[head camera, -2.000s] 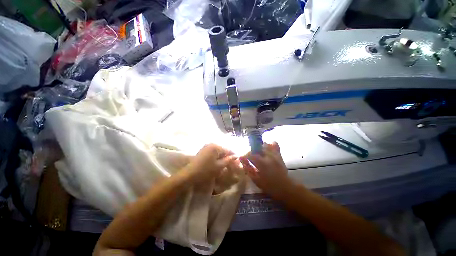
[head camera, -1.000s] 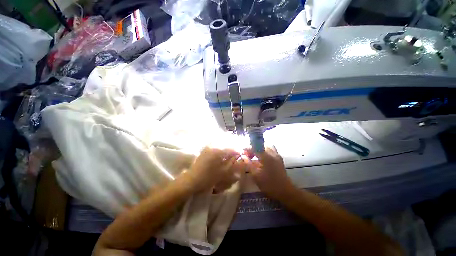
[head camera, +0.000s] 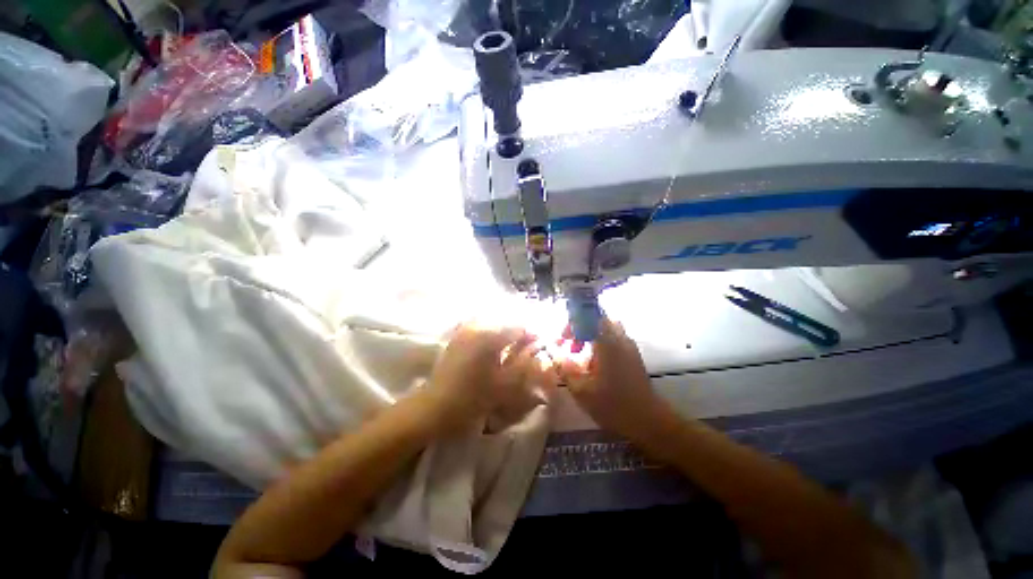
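The cream-white garment (head camera: pixel 238 328) lies heaped left of the needle, and part hangs over the table's front edge. My left hand (head camera: pixel 481 368) holds the cloth just left of and in front of the needle area, fingers bent. My right hand (head camera: pixel 606 368) is at the cloth edge beside the dark grey-blue block (head camera: pixel 585 314), its fingertips close to my left fingertips. Bright glare hides the presser foot, the needle and the cloth edge between the fingers. The white sewing machine (head camera: pixel 725 170) with a blue stripe stands behind my hands.
Dark green snips (head camera: pixel 784 316) lie on the machine bed to the right. A marked ruler strip (head camera: pixel 589 459) runs along the front edge. Crumpled clear and red plastic bags (head camera: pixel 187 96) and a white box (head camera: pixel 306 70) are at the back left. A lit control panel (head camera: pixel 952 230) is at the right.
My fingers have shifted slightly at the needle area, still on the cloth. The view has moved a little, so the machine head sits slightly higher. The garment heap has barely changed.
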